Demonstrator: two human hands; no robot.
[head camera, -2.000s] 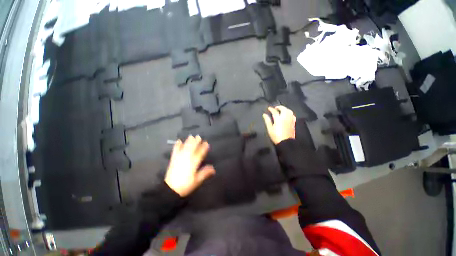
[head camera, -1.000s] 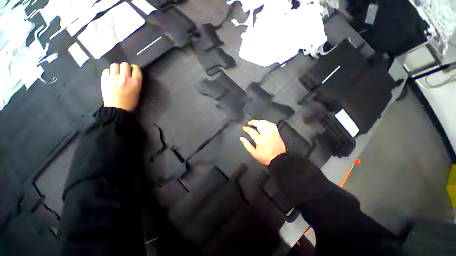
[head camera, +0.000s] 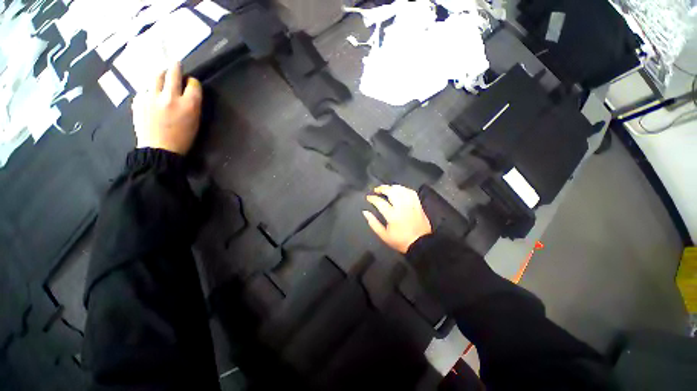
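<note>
Matte black cut panels with notched edges lie over the table, and one broad cut panel is between my hands. My left hand is at the far left edge of this panel, fingers curled over the edge, which looks raised into a dark fold beside the hand. The thumb's grip is hidden. My right hand lies on the black material nearer the table's front edge, fingers apart and bent, gripping nothing visible. Small notched cut parts lie between the panels.
White cut pieces lie at the upper left. A crumpled white scrap heap is at the top. A black stack with a white label is at the right, near the table edge. Grey floor lies beyond.
Over two seconds my left hand has moved far forward and left to the panel edge, and the view has turned. Since one second ago that edge has risen, covering a white line.
</note>
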